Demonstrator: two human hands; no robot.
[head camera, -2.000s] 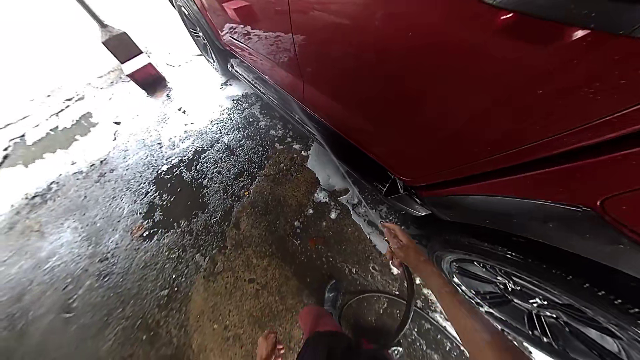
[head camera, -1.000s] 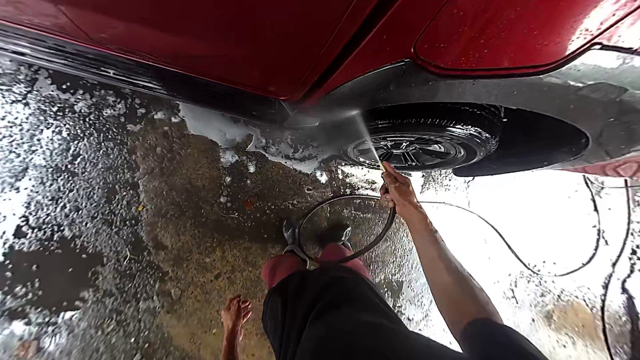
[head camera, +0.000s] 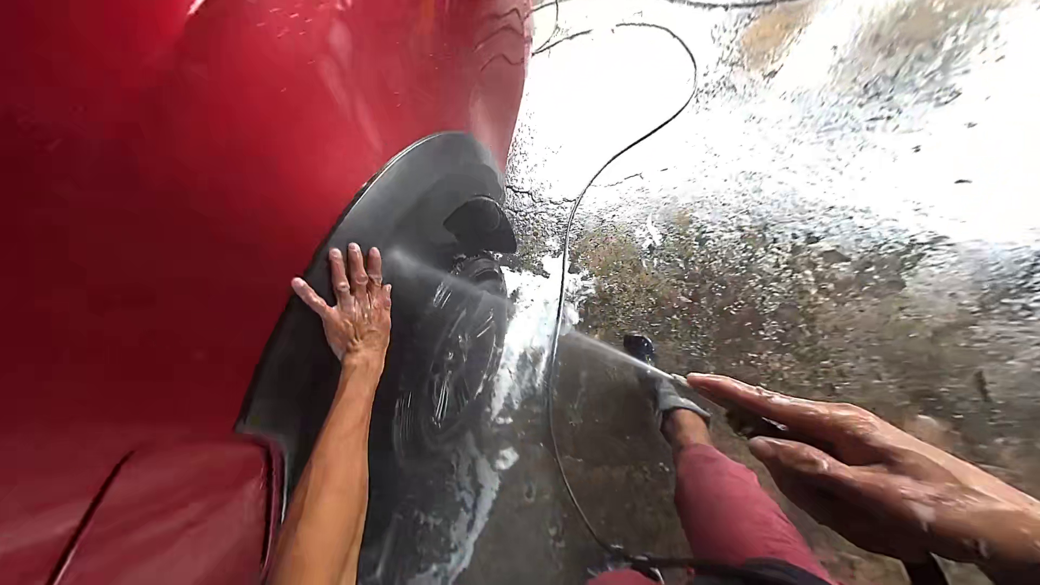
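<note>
My left hand (head camera: 356, 313) lies flat with fingers spread on the dark wheel-arch trim (head camera: 317, 357) of a red car (head camera: 162, 244). At the right, my right hand (head camera: 861, 471) is closed around a spray nozzle (head camera: 743, 418), mostly hidden by the fingers. A narrow water jet (head camera: 609, 351) leaves it toward the left, fanning into mist over the arch and the upper part of the wheel (head camera: 459, 366). The wheel is wet and partly blurred by spray.
A thin dark hose (head camera: 566, 244) curves across the wet ground (head camera: 731, 301) beside the car and runs down near my legs. White suds (head camera: 532, 325) lie by the wheel. My shoe (head camera: 639, 348) and red-clad leg (head camera: 731, 504) are between hose and right hand.
My left hand, earlier low and away from the car, now rests on the arch trim. The water jet reaches the arch as well as the wheel. The view has turned strongly.
</note>
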